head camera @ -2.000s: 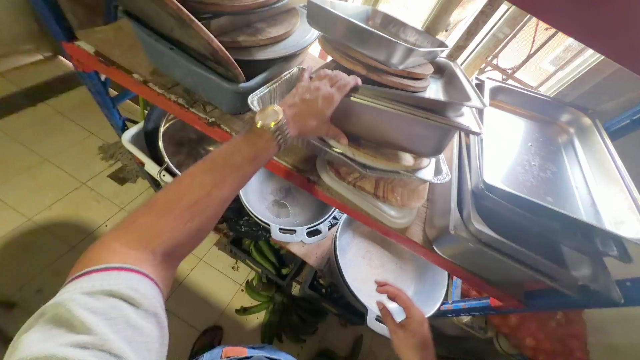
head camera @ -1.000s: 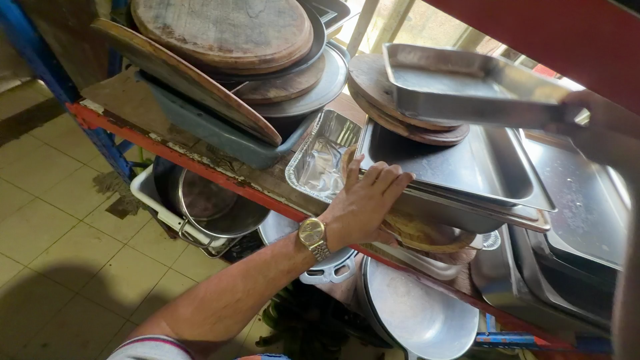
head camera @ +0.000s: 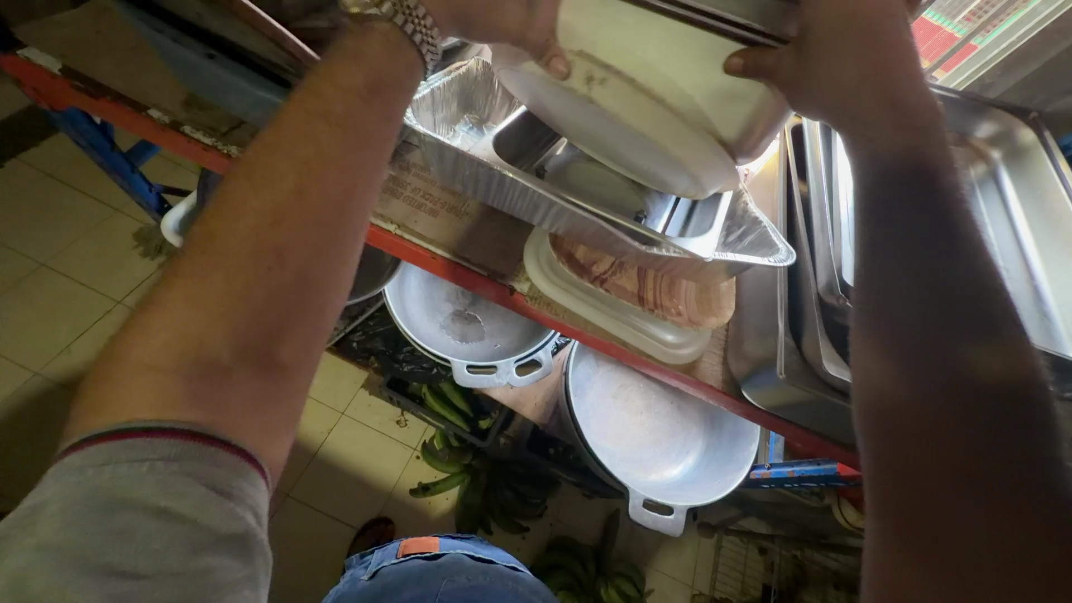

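Note:
My left hand (head camera: 511, 29), with a metal watch at the wrist, grips the left side of a pale oval dish (head camera: 636, 109) at the top of the view. On its right side my right hand (head camera: 796, 71) grips the same stack, its thumb near the pale underside and a metal pan edge (head camera: 712, 18). The dish is tilted above a large foil tray (head camera: 502, 180), which has a steel pan (head camera: 586, 167) in it. Below the foil tray, a wooden board (head camera: 645, 280) lies on a pale plastic lid or tray (head camera: 615, 314) on the shelf.
A red shelf edge (head camera: 494, 289) crosses the view. Steel pans (head camera: 804, 335) stand at the right. Two aluminium pots, one left (head camera: 469, 314) and one right (head camera: 662, 419), sit below. Green bananas (head camera: 469, 477) lie near the tiled floor (head camera: 352, 444). A blue tub (head camera: 209, 59) is upper left.
Both hands have come to the top centre and now hold the pans and pale dish up. My right hand was at the right with a steel tray a second ago. The view has shifted closer.

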